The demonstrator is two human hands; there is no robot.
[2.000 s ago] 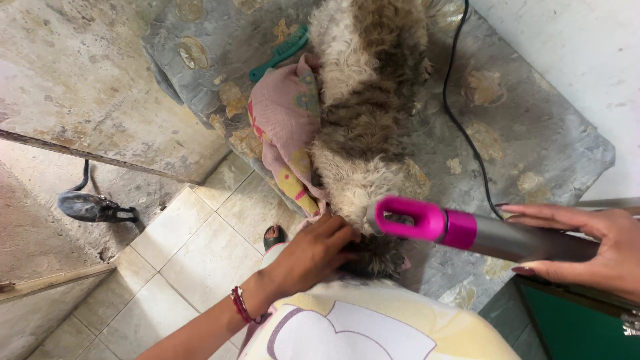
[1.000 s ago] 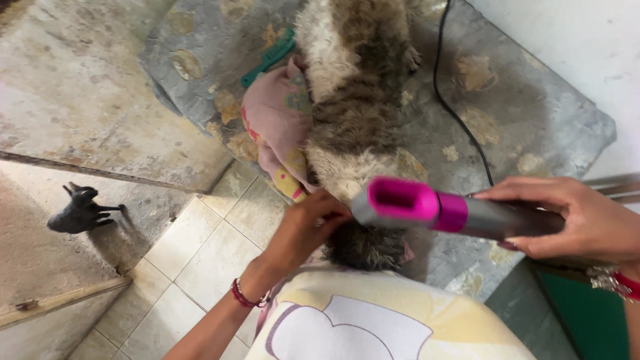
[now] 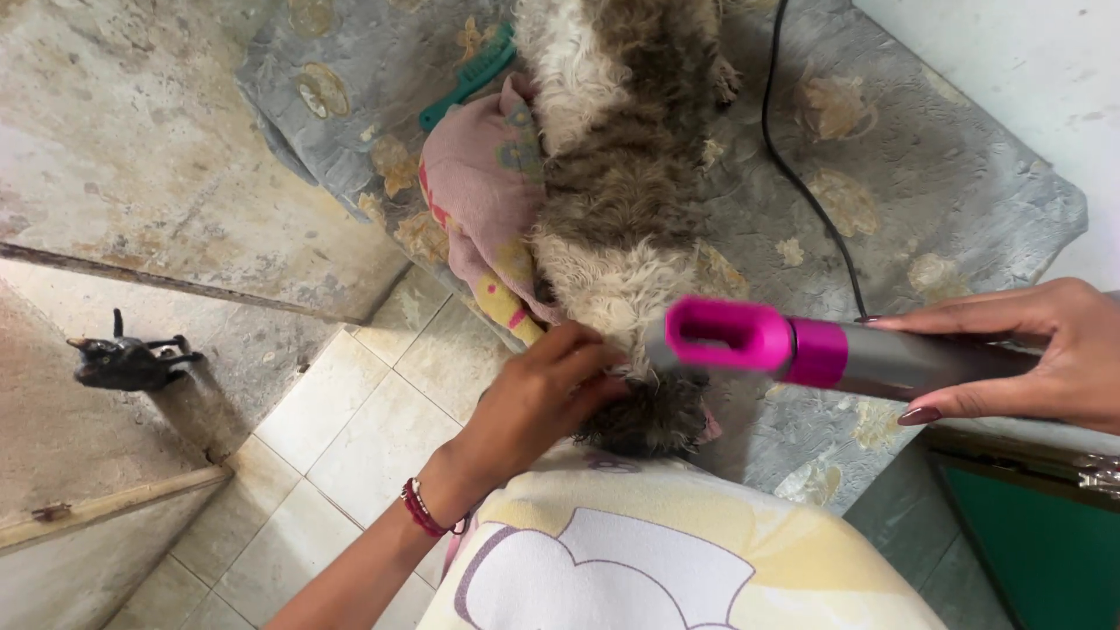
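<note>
A curly-coated brown and white dog point(image 3: 626, 192) lies along the covered table, its dark head point(image 3: 652, 416) close to my body. Bent fingers of my left hand point(image 3: 547, 394) touch the fur beside the head and neck; whether they pinch any hair cannot be told. My right hand point(image 3: 1041, 350) grips a grey and magenta hair dryer point(image 3: 892, 359), its magenta nozzle over the dog's neck. A black cord point(image 3: 801, 184) runs up from the dryer. Against the dog's left flank in view rests a pink patterned towel point(image 3: 486, 166).
Beyond the towel, a teal brush point(image 3: 472, 74) lies on the table's grey patterned cover point(image 3: 919, 201). A black cat point(image 3: 131, 363) stands on the floor at the left, past a doorway. Walls border the table at upper left and upper right.
The black cat has shifted its pose and now faces left. My left hand has stayed near the dog's neck, with its fingers moving slightly. The dryer remains in my right hand.
</note>
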